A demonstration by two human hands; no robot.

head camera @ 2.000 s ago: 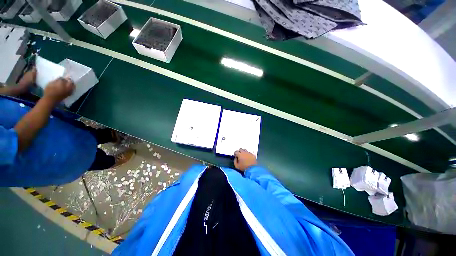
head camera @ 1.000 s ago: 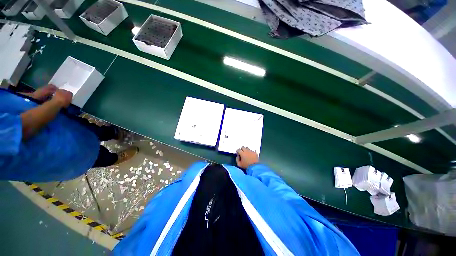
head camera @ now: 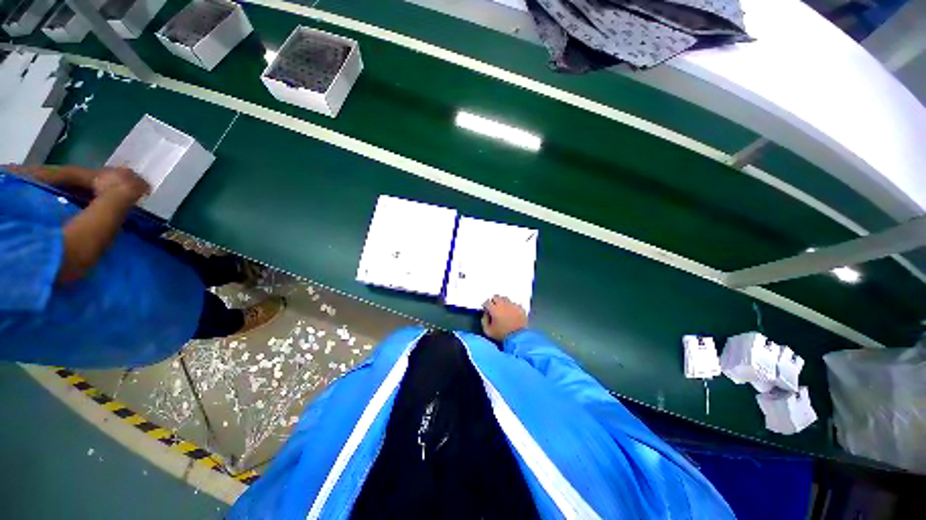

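Two white square cartons lie side by side on the green bench in front of me, a left one (head camera: 408,244) and a right one (head camera: 492,262), each with a small dark mark. They look closed. My right hand (head camera: 503,317) rests bare on the near edge of the right carton, fingers curled; whether it grips the carton is unclear. My left hand is not in view. Small white label stacks (head camera: 751,361) lie on the bench at the right, one with a thin strip.
A coworker in blue (head camera: 91,264) at left has hands at an open white box (head camera: 168,163). Filled open boxes (head camera: 313,71) sit on the far belt. Grey patterned wrap (head camera: 640,30) hangs over the white shelf. A clear plastic bag (head camera: 878,401) lies at right; scraps litter the floor.
The coworker's white flap or sheet is no longer held up, and their hands are at the open box. The far filled boxes shifted slightly left. My right hand stays at the right carton.
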